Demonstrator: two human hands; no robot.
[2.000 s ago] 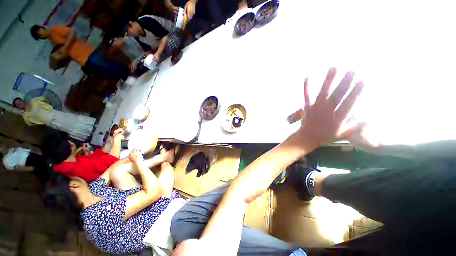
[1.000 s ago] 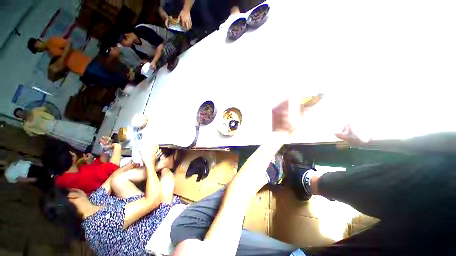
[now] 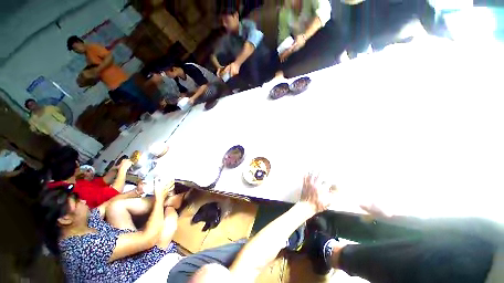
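My left hand is at the near table edge, its fingers washed out by glare; whether it holds anything cannot be told. A small brownish spot shows just right of it, too blurred to identify. My right hand is a faint, overexposed shape at the table edge further right; its grip cannot be seen. A round yellow parts bowl with yellow bits and a dark piece inside stands on the table left of my left hand. A dark parts bowl with loose contents is beside it.
The long white table runs across the view. Two dark bowls stand at its far side. A neighbour in a patterned top sits at left, near a person in red. A black lump lies on cardboard.
The view has tilted up, showing more people across the table. My left hand, spread open over the table earlier, is now lower at the near edge. The amber piece beside it is no longer distinct.
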